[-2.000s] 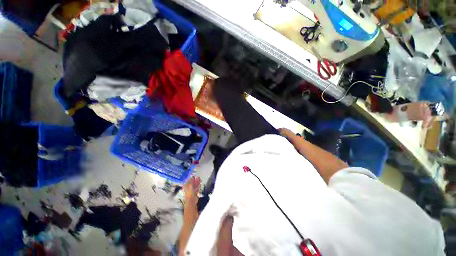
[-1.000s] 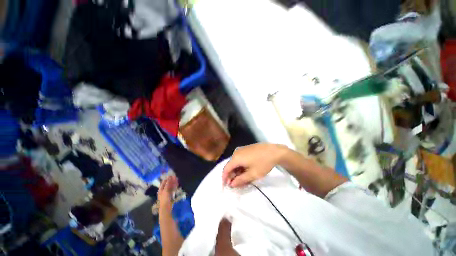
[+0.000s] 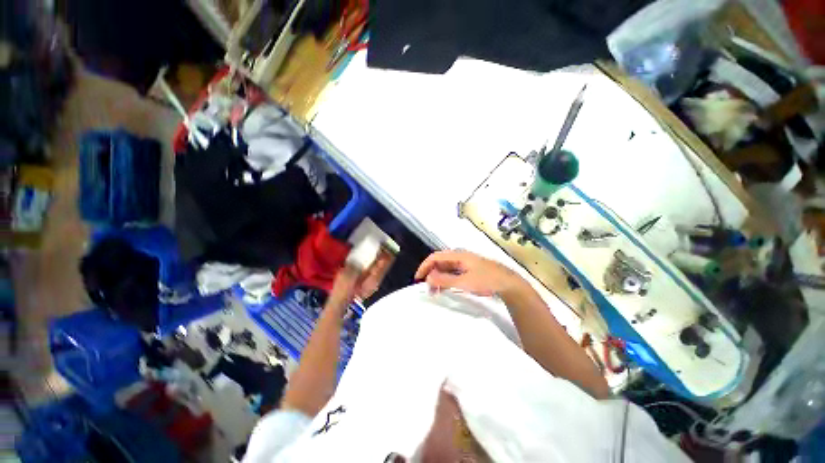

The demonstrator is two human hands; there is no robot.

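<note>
My left hand (image 3: 366, 276) is at the pale edge of the small stool (image 3: 373, 242), which shows a white top face. The hand overlaps it, and I cannot tell whether it grips it. My right hand (image 3: 461, 273) is in front of my white shirt, by the near edge of the white sewing table (image 3: 407, 118). Its fingers are slightly curled and apart, and no object shows in it. The sewing machine (image 3: 624, 271), white with a blue stripe, lies to the right of my right hand.
Black fabric (image 3: 507, 32) lies at the table's far side. A green thread cone (image 3: 558, 168) stands by the machine. Red-handled scissors (image 3: 615, 354) lie near it. Red fabric (image 3: 317, 258) and a blue crate (image 3: 294, 321) are left of my left hand. Blue crates and dark scraps cover the floor.
The view has turned towards the table and machine. My left hand has moved up to the stool. My right hand has come off the black piece it was near and now lies before my shirt.
</note>
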